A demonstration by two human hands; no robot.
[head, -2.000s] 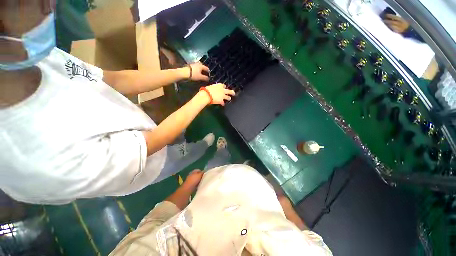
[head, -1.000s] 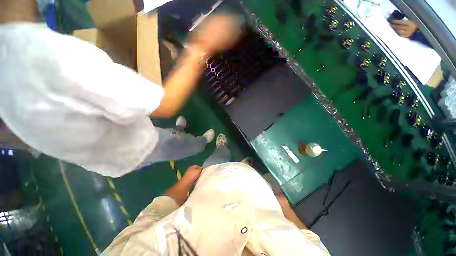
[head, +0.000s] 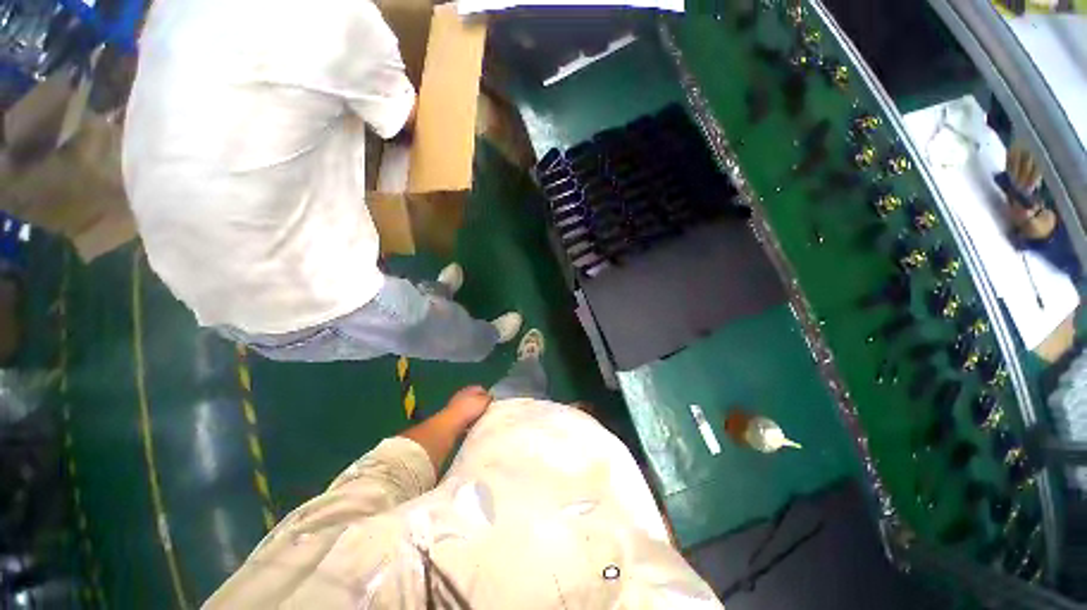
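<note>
Rows of black oval parts lie side by side on a dark sheet at the bench's far end. A squeeze bottle with amber liquid and a pale nozzle is on the green bench top, beside a small white strip. My left hand is low against my clothing, away from the bench; its fingers are mostly hidden and I cannot tell its grip. My right hand is out of view. Neither hand is seen touching the parts.
A person in a white shirt stands at an open carton at upper left. More black sheets lie at the near bench end. A line of small parts runs along the right. Another person's hand shows at far right.
The other person's hands have left the black rows, and the person has turned to the carton. The bench appears lower and further right as my view shifted. My left hand has barely moved.
</note>
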